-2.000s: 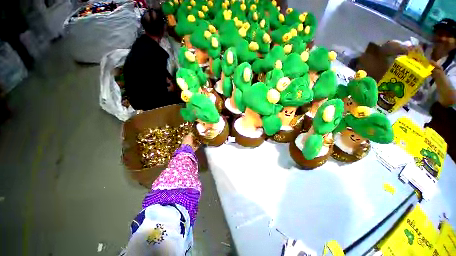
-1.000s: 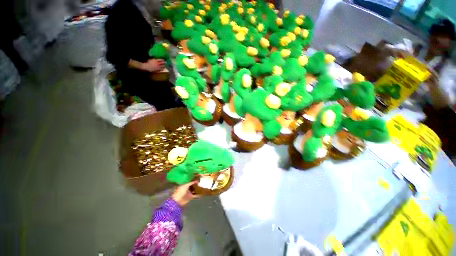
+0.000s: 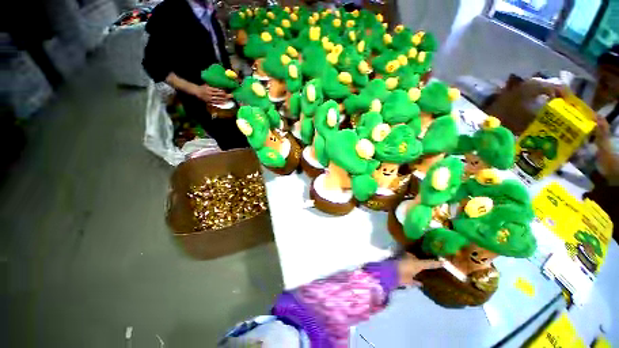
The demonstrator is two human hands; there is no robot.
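Note:
My left hand [image 3: 411,268], bare below a pink and purple sleeve, holds a plush plant toy [image 3: 476,256] by its brown pot base. The toy is upright over the white table, with green leaves, a yellow round piece and a tan face, in front of other plush toys. Its far side and some of my fingers cannot be made out. More plush toys [image 3: 334,178] stand massed on the table behind. My right hand is not in view.
A brown carton [image 3: 224,243] of gold pieces is at the table's left. A person in dark clothes [image 3: 178,47] holds a plush toy. Another person at right holds a yellow gift box [image 3: 553,136]. Yellow box blanks [image 3: 577,221] and white cards [image 3: 569,280] lie at right.
My left hand has carried the plush toy from beside the carton rightward across the table. The person at left has turned, with a plush toy still in hand.

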